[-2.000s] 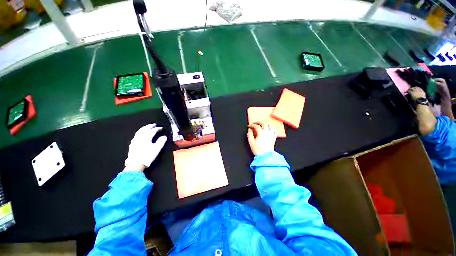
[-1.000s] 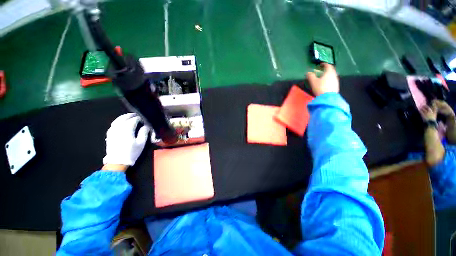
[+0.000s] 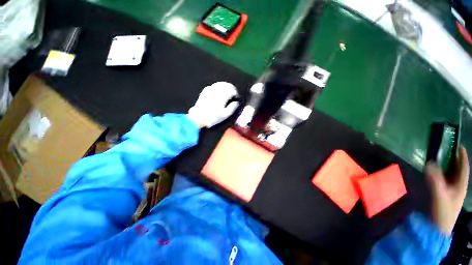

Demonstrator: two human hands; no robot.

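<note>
My bare right hand [image 3: 449, 194] is blurred near the right edge, with thumb and fingers around the near end of a black-framed green circuit board unit [image 3: 445, 145] at the belt's edge. The unit looks tilted. My left hand [image 3: 215, 105], in a white glove, rests on the black bench left of the screw feeder [image 3: 296, 111], fingers curled with a gap to the thumb and nothing visible in it. The black screwdriver [image 3: 274, 90] hangs blurred over the feeder, hiding part of it. A red-orange work pad [image 3: 239, 164] lies bare in front of the feeder.
Two overlapping red-orange pads [image 3: 339, 180] lie right of the feeder. Another unit [image 3: 221, 20] sits on a pad on the green belt [image 3: 357, 72]. A white square plate [image 3: 127, 50] and a yellow-labelled item [image 3: 59, 59] lie left. An open carton [image 3: 57, 140] stands at left.
The view has swung left and tilted. My right hand has gone from beside the loose pads to the unit on the belt and closed around it. My left hand remains beside the feeder.
</note>
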